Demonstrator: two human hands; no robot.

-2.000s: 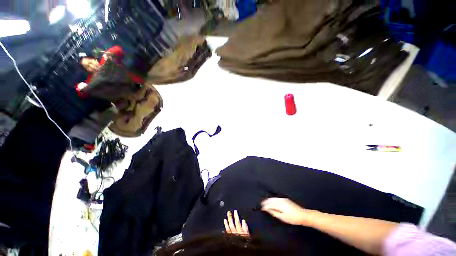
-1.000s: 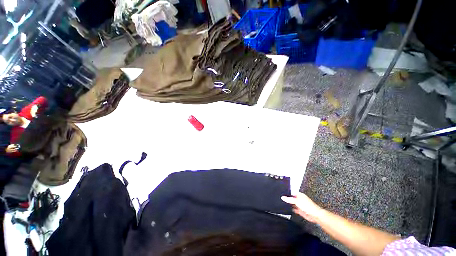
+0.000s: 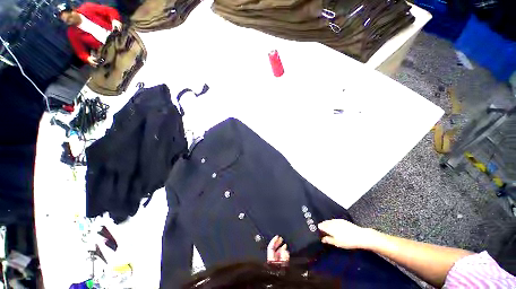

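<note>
A black button-front jacket (image 3: 271, 175) lies spread on the white table, collar away from me, with a row of round silvery buttons down its front. Several cuff buttons (image 3: 308, 219) show at the sleeve end on the right. My right hand (image 3: 339, 233) is at that cuff, with its fingertips closed on the sleeve edge beside the buttons. My left hand (image 3: 278, 250) is over the jacket front near the lowest visible button. Only its fingers show, partly curled; dark hair at the bottom edge hides the rest, and its grip cannot be made out.
A second black garment (image 3: 133, 155) lies left, with a dark strap (image 3: 192, 97) above it. A red thread cone (image 3: 275, 63) stands beyond the jacket. Brown garment stacks (image 3: 317, 22) lie at the far side. Cords (image 3: 89, 114) and small items line the left edge. A person in red (image 3: 93, 28) stands far left.
The jacket now lies with its button front and cuff buttons facing up. My right hand has moved from the jacket's middle to the cuff. My left fingers, out of view one second ago, show again.
</note>
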